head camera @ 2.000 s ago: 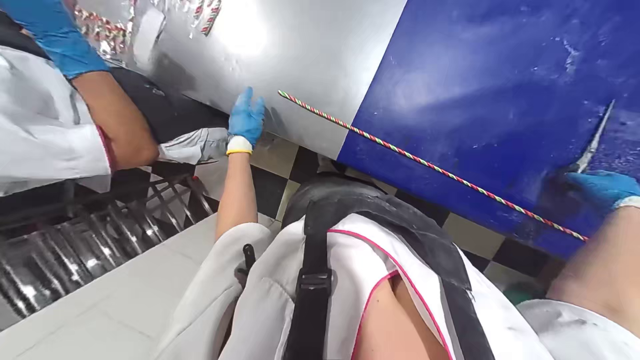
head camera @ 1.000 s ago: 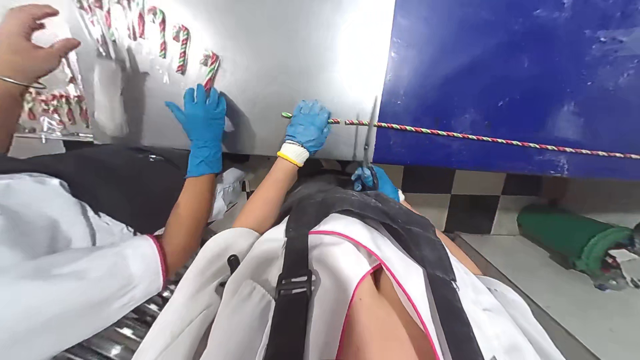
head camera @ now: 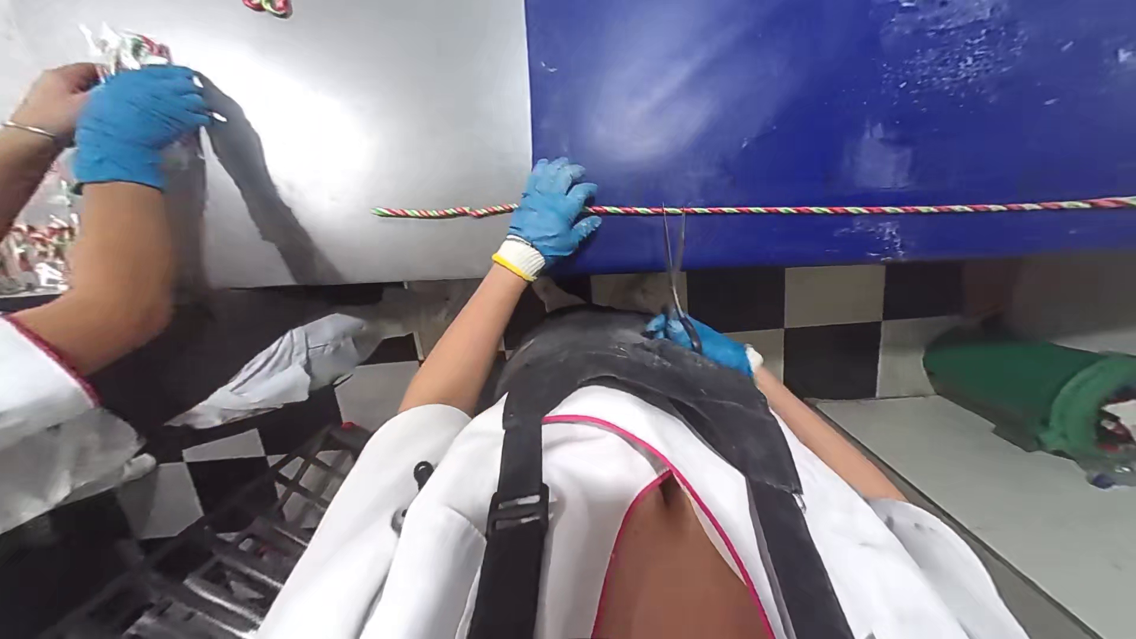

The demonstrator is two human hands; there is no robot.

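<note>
A thin red, white and green twisted candy rope (head camera: 781, 210) runs across the metal and blue surfaces. My left hand (head camera: 552, 209), in a blue glove with a white cuff, lies over the rope near the border of the two surfaces, fingers slightly curled, holding it against the table. The rope's left end sticks out past this hand and has a small kink. Low at the table's front edge, my right hand (head camera: 697, 342), also blue-gloved, holds metal scissors (head camera: 674, 257) by the handles. Their blades point up, parted, with the tips at the rope just right of my left hand.
At left, a co-worker's blue-gloved hand (head camera: 142, 124) and bare hand hold wrapped candies (head camera: 133, 53); more wrapped candies (head camera: 40, 248) lie nearby. Part of a candy piece (head camera: 268, 7) shows at the top. Below are a dark crate (head camera: 240, 559) and a green cylindrical object (head camera: 1003, 390).
Two seconds ago my left hand was off the rope and my right hand was far right with the scissors. Since one second ago, my left hand has moved farther from the rope's left end.
</note>
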